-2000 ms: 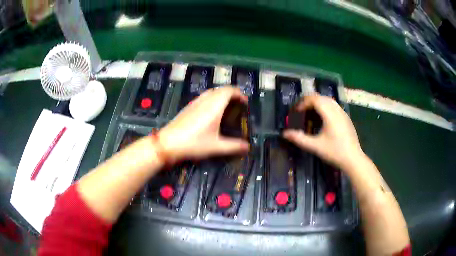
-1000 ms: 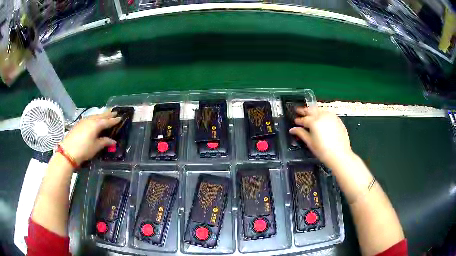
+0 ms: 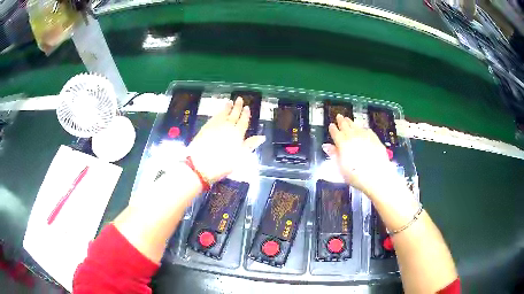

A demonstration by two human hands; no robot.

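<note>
A clear blister tray (image 3: 281, 173) holds two rows of black phones, backs up, each with a red disc at the near end. Dark batteries with gold print, such as this battery (image 3: 282, 213), lie on the phone backs. My left hand (image 3: 221, 140) is spread palm down over the second phone (image 3: 247, 106) of the far row, fingertips on its battery. My right hand (image 3: 359, 150) is palm down with fingertips on the battery of the fourth far phone (image 3: 338, 109). The middle far phone (image 3: 292, 129) lies between my hands. My left forearm hides the near-left pocket.
A white desk fan (image 3: 87, 106) stands at the left. A white paper (image 3: 86, 198) with a red pen (image 3: 68, 195) on it lies in front of the fan. Beyond a pale strip (image 3: 465, 138) runs a green belt (image 3: 287, 57). Blurred items show at the top corners.
My hands have moved inward from the outer far phones onto the second and fourth ones. The view has shifted, so the tray sits further right and the paper and red pen show again.
</note>
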